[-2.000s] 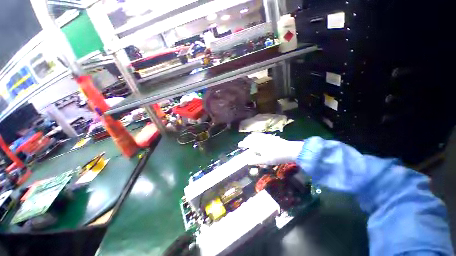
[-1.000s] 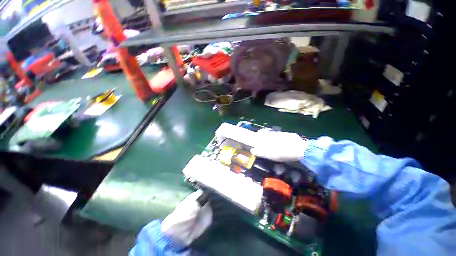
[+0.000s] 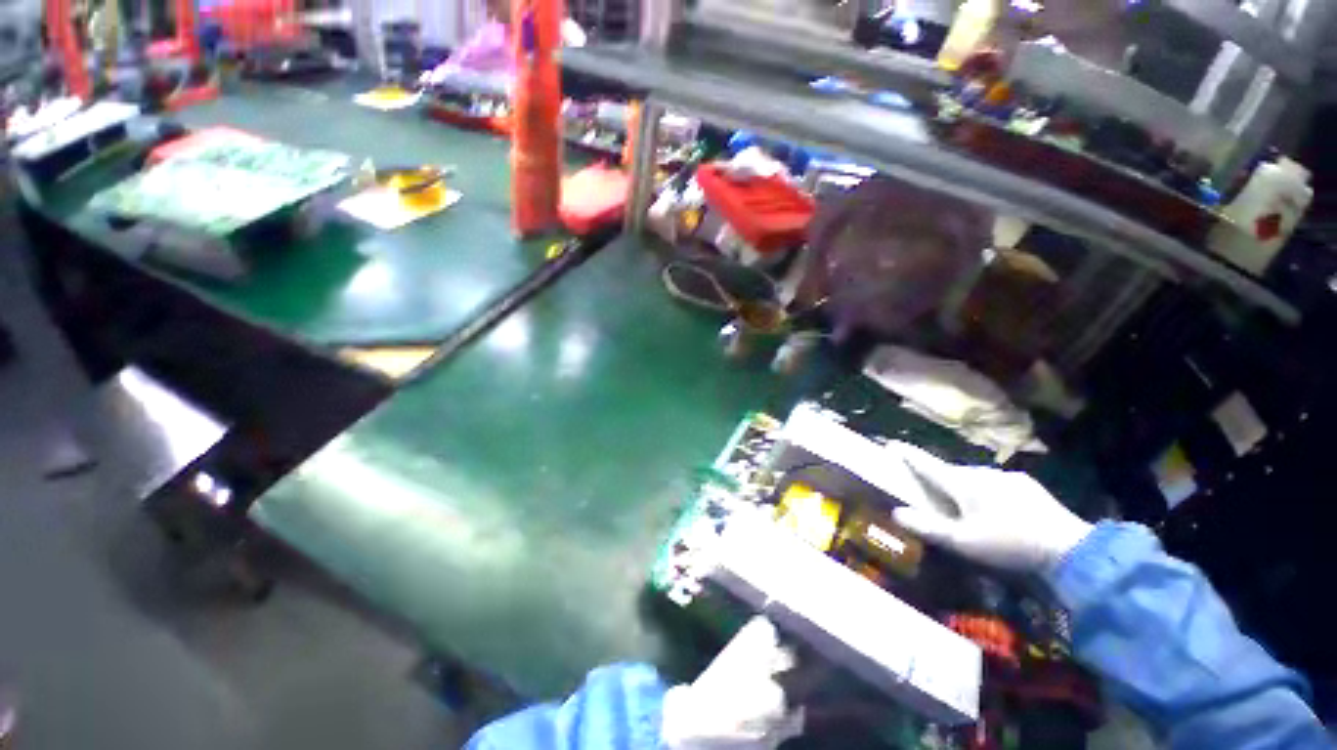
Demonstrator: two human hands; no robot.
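Observation:
The green power board (image 3: 686, 550) lies at the right front with its parts facing up. It carries two long white heatsinks (image 3: 851, 608), a yellow-brown transformer (image 3: 811, 516) between them and red-copper chokes (image 3: 985, 636) near its right end. My right hand (image 3: 975, 506), in a white glove, grips the board at the far heatsink. My left hand (image 3: 738, 689), also in a white glove, is at the near edge, its fingers against the board by the near heatsink. The left fingertips are blurred and partly hidden. No brush or cup shows in either hand.
A small metal cup (image 3: 758, 315) stands behind the board, near a white rag (image 3: 956, 399) and a purplish fan (image 3: 897, 252). A metal shelf (image 3: 880, 129) spans above. Another green board (image 3: 227, 183) is on the left bench. Black crates (image 3: 1246, 484) stand at right.
The left hand has come into view and to the board's near edge. The right hand has shifted along the far heatsink. The view has swung left, and the board sits turned differently.

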